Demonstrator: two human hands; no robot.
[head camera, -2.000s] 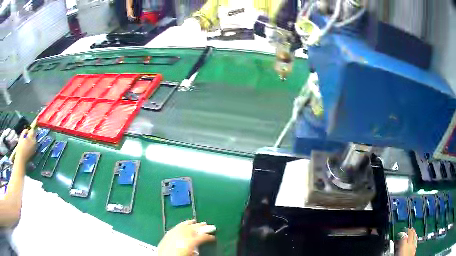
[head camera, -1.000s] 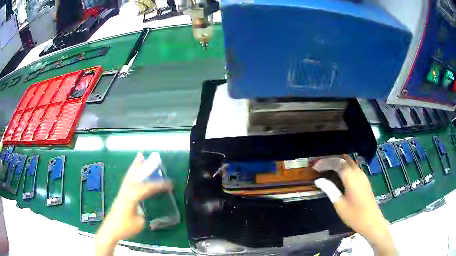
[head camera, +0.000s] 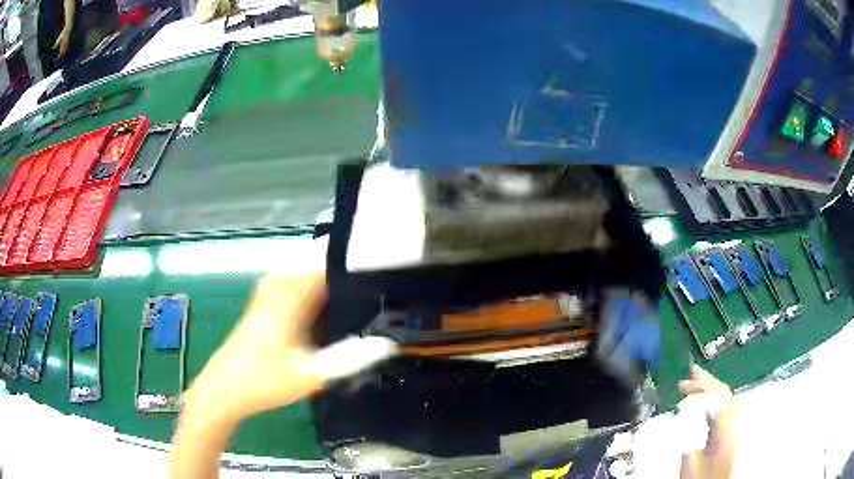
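The orange-brown fixture (head camera: 506, 315) lies in the black press base below the grey press head (head camera: 515, 220). A thin dark phone middle frame (head camera: 417, 329) lies at the fixture, partly blurred. My left hand (head camera: 262, 351) reaches in from the left, its white-tipped finger at that frame's left end; its other fingers are partly hidden. Another phone middle frame with a blue patch (head camera: 629, 329), strongly blurred, is at the fixture's right side. My right hand (head camera: 709, 416), blurred and cut by the lower edge, is at this frame's lower end and seems to hold it.
The blue press body (head camera: 562, 84) overhangs the fixture. Several frames (head camera: 164, 351) lie on the green surface at left, and several more (head camera: 702, 299) at right. A red tray (head camera: 66, 201) is at left, a black tray (head camera: 744, 201) behind the right frames, the control panel (head camera: 796, 103) upper right.
My left hand has moved right from the green surface to the fixture with its frame. My right hand has moved right and down, away from the fixture, with a blurred frame beside it.
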